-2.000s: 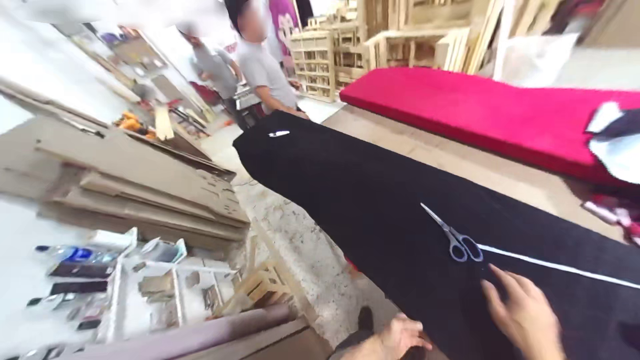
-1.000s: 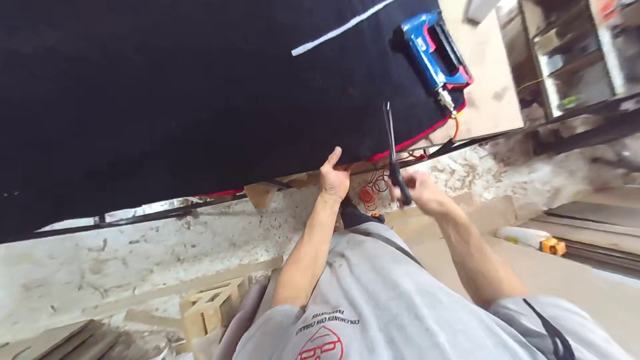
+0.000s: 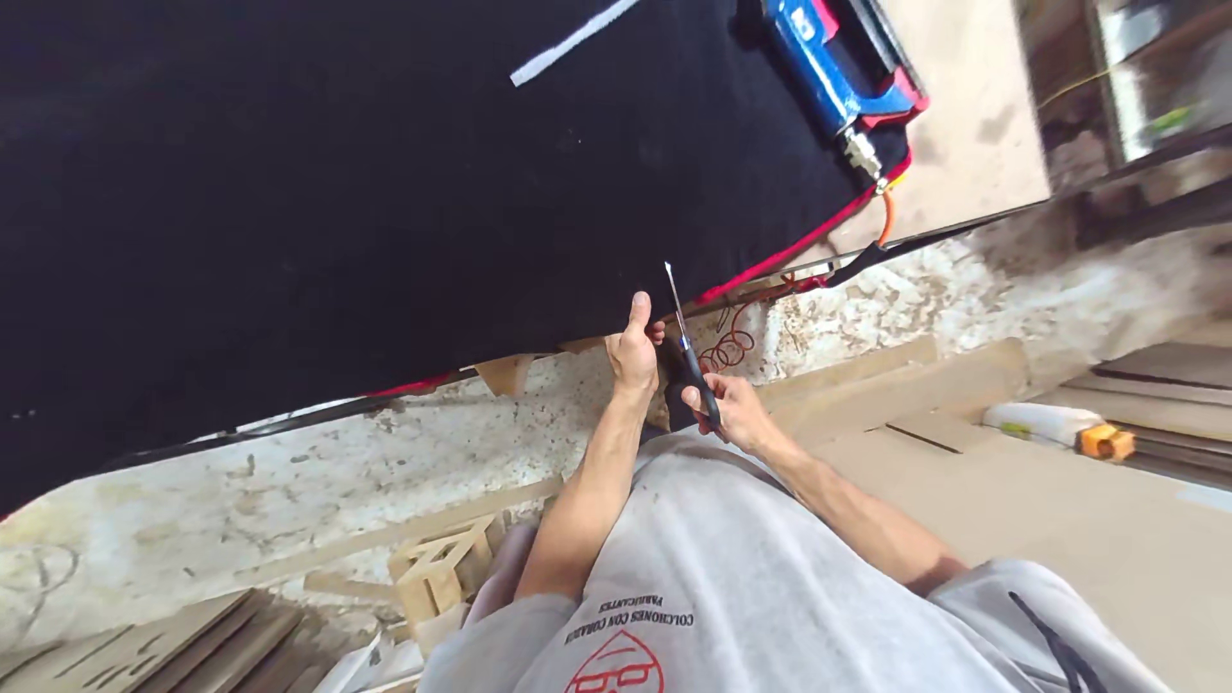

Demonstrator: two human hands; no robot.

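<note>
My right hand [image 3: 733,409] grips the black handles of a pair of scissors [image 3: 691,361], whose blades point up over the edge of the black fabric [image 3: 404,212]. My left hand [image 3: 635,351] is at that fabric's near edge, thumb up on top and fingers partly hidden at the edge; whether it pinches the cloth I cannot tell. Red material [image 3: 789,250] shows along the border to the right. A blue and red pneumatic staple gun [image 3: 833,72] lies on the fabric's right end. A white strip [image 3: 573,43] rests on the fabric near the top.
An orange air hose [image 3: 887,217] runs from the staple gun over the table edge, and a red coiled cord [image 3: 730,348] hangs below. A wooden frame [image 3: 443,568] and stacked boards [image 3: 164,645] stand at lower left. A white bottle with an orange top [image 3: 1049,423] lies at right.
Two seconds ago the scissors lay on the black fabric; one second ago they were in my right hand. The view has swung strongly downward. Since one second ago the hands have barely moved.
</note>
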